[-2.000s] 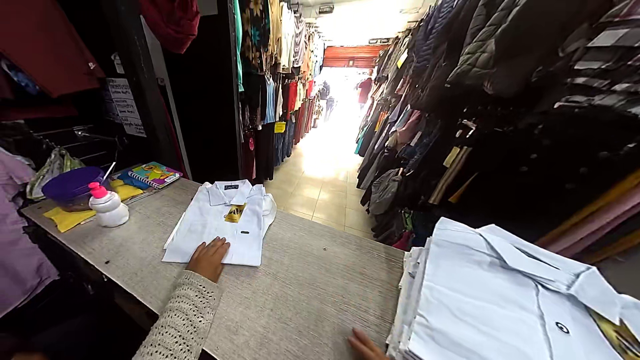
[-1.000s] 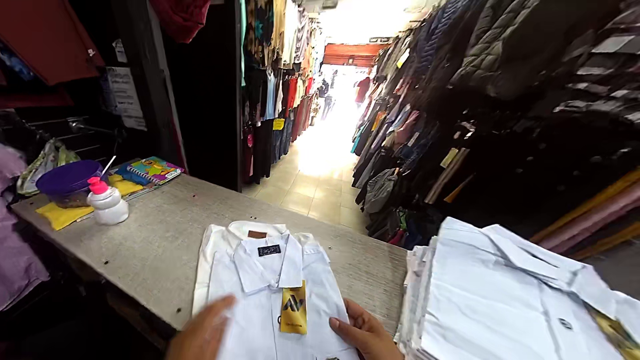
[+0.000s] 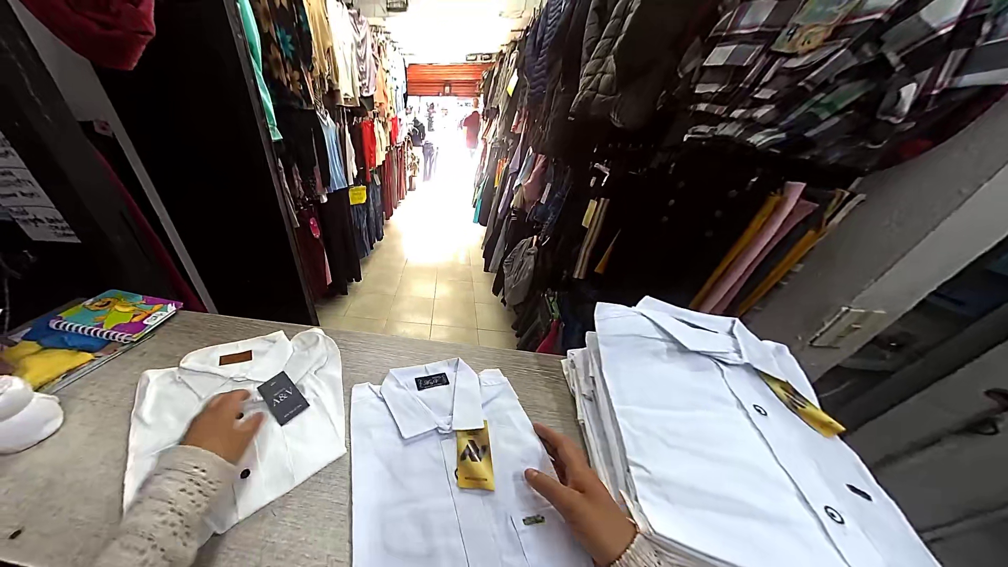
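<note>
My left hand (image 3: 223,428) rests on a folded off-white shirt (image 3: 291,457) with a dark hang tag (image 3: 283,398), its fingers apart on the front near the buttons. Beside it lies a folded white shirt (image 3: 402,488) with a black neck label and a gold hang tag (image 3: 475,457). My right hand (image 3: 579,492) touches this shirt's right edge, thumb on top; whether the fingers grip the cloth cannot be told. Just right of that hand stands a stack of folded white shirts (image 3: 709,425), the top one with a gold tag.
The grey wood-look counter (image 3: 47,488) carries a spiral notebook (image 3: 118,315), yellow cloth (image 3: 49,365) and a partly visible white bottle (image 3: 27,413) at the left. Racks of hanging clothes line a tiled aisle (image 3: 409,303) beyond. A pillar (image 3: 906,236) stands at the right.
The two shirts, overlapped one second ago, now lie side by side, the off-white one further left. My left hand has moved onto it. The view has turned somewhat right.
</note>
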